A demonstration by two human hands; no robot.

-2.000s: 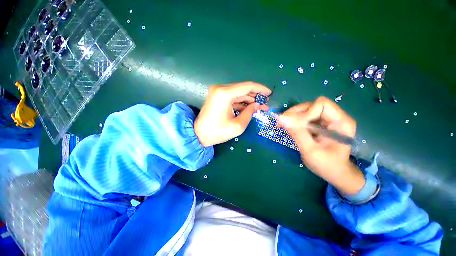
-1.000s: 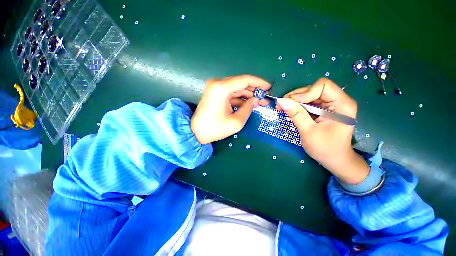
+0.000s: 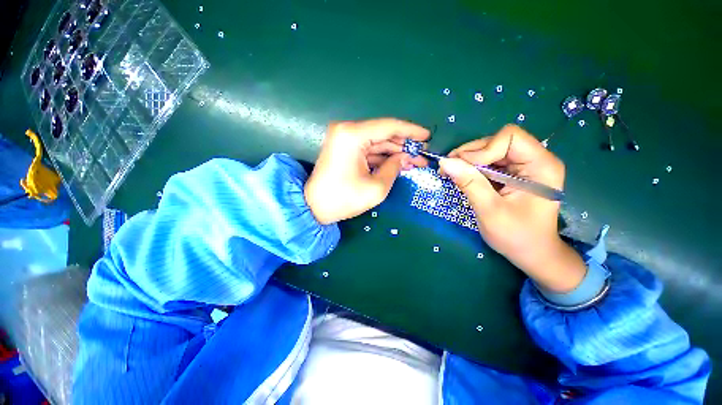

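My left hand (image 3: 356, 170) holds a small dark component (image 3: 412, 147) between thumb and fingertips. My right hand (image 3: 514, 202) holds slim pale metal tweezers (image 3: 518, 183) like a pen, and their tip reaches the component. Whether a piece is at the tip is too small to tell. A blue adhesive sheet (image 3: 443, 202) with a dense grid of tiny white squares lies on the green surface below the fingertips, its right end partly behind my right hand.
A clear blister tray (image 3: 119, 150), partly filled with round dark housings, lies at upper left. A yellow object (image 3: 38, 178) is beside it. Stacked cloudy trays (image 3: 51, 324) stand at lower left. Silvery modules with dark leads (image 3: 596, 100) lie at right. Tiny white bits (image 3: 394, 232) are scattered around.
My right hand has moved from over the adhesive sheet up to the component, bringing the tweezer tip to it. My left hand keeps its hold. Over the last second little has changed.
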